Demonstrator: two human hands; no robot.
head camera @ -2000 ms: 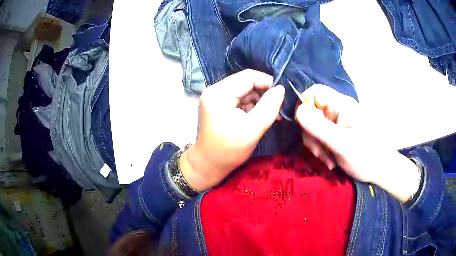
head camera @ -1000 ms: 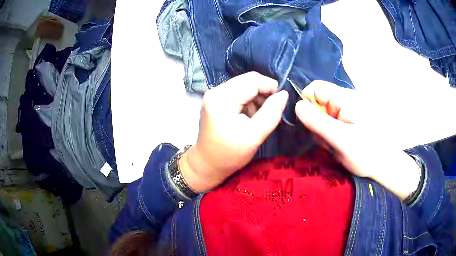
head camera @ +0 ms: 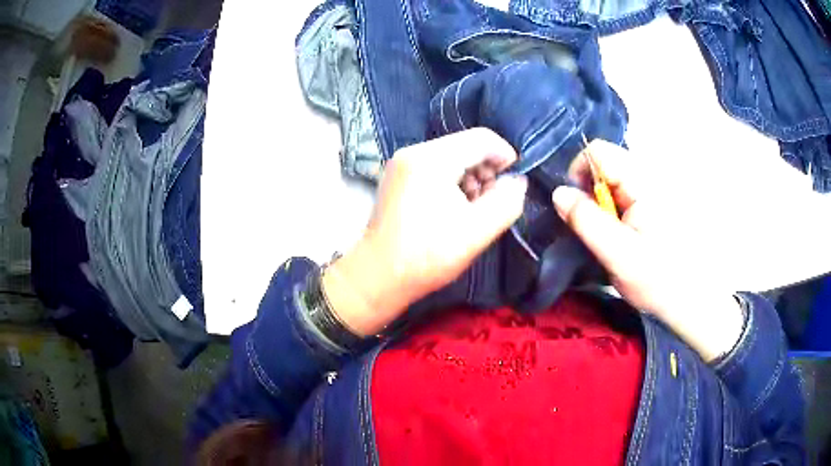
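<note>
A dark blue denim garment [head camera: 524, 100] with pale topstitching lies bunched on the white table in front of me. My left hand [head camera: 446, 214] pinches a stitched edge of it between thumb and fingers. My right hand [head camera: 629, 214] holds thread snips [head camera: 603, 193] with an orange handle, the thin blade pointing up beside the denim. The right thumb and fingers are spread around the snips. The lower part of the garment hangs between my hands and my red top. No loose thread can be made out.
A grey-blue and dark pile of garments [head camera: 137, 205] with a small white tag hangs over the left edge of the white table [head camera: 260, 182]. More blue denim [head camera: 765, 77] lies at the far right. A yellowish crate or box [head camera: 68, 387] stands at lower left.
The garment's stitched edge has tilted and shifted a little right. My right hand has opened somewhat, showing more of the orange handle, and the snips have moved right, away from the left fingertips.
</note>
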